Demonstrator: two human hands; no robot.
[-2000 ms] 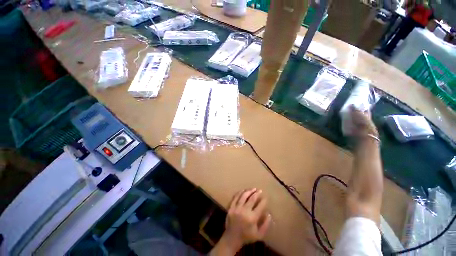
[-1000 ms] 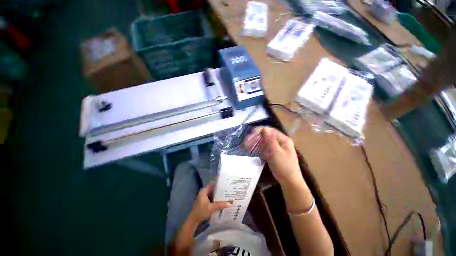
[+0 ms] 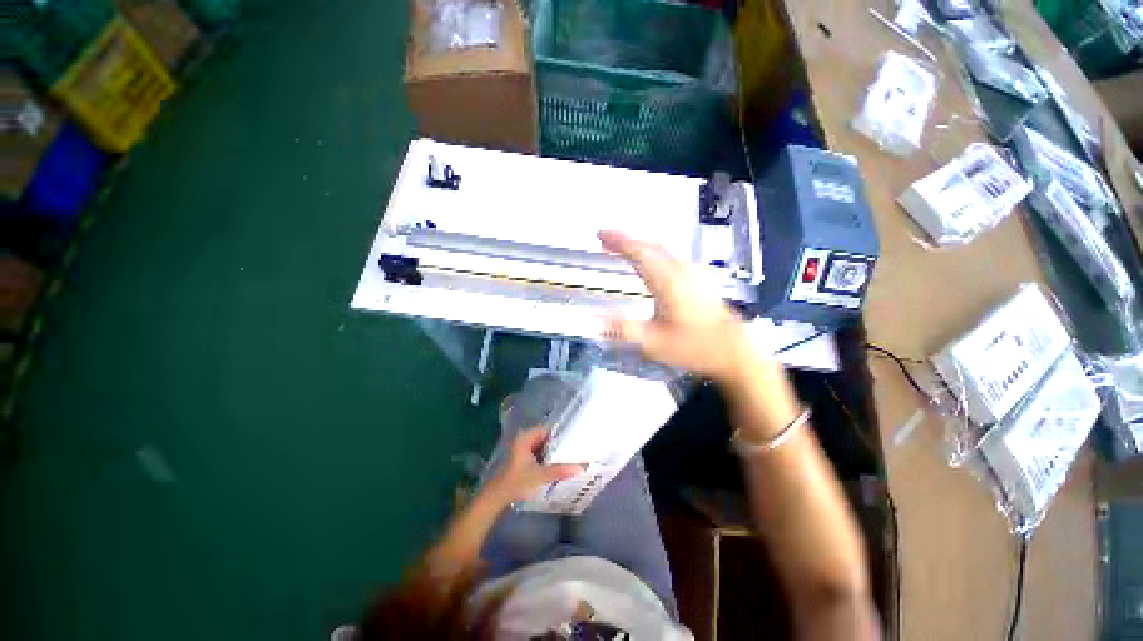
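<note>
A white product box [image 3: 617, 420] in clear film is held tilted over the lap, at the sealer's front edge. My left hand [image 3: 533, 473] grips its lower left side. My right hand [image 3: 683, 313] is over the right part of the heat sealer [image 3: 539, 200], fingers apart near the sealing bar [image 3: 514, 253]; it is slightly blurred. The clear poly bag's open end [image 3: 608, 358] lies between the box and the sealer, partly hidden under my right hand. The yellowish heating strip [image 3: 501, 277] runs along the table's front. The blue-grey control box [image 3: 821, 232] shows a red switch and a dial.
A brown bench [image 3: 915, 482] on the right carries bagged boxes [image 3: 1013, 351] and a black power cable [image 3: 892, 363]. Beyond it is a dark green conveyor with more packs. Behind the sealer are a cardboard carton [image 3: 470, 107] and a green crate [image 3: 627, 119]. Yellow and blue crates are far left.
My right hand first took a pack on the conveyor, then handled the bag's open end over the lap. Now it has moved over the sealer with fingers spread. The view has turned left.
</note>
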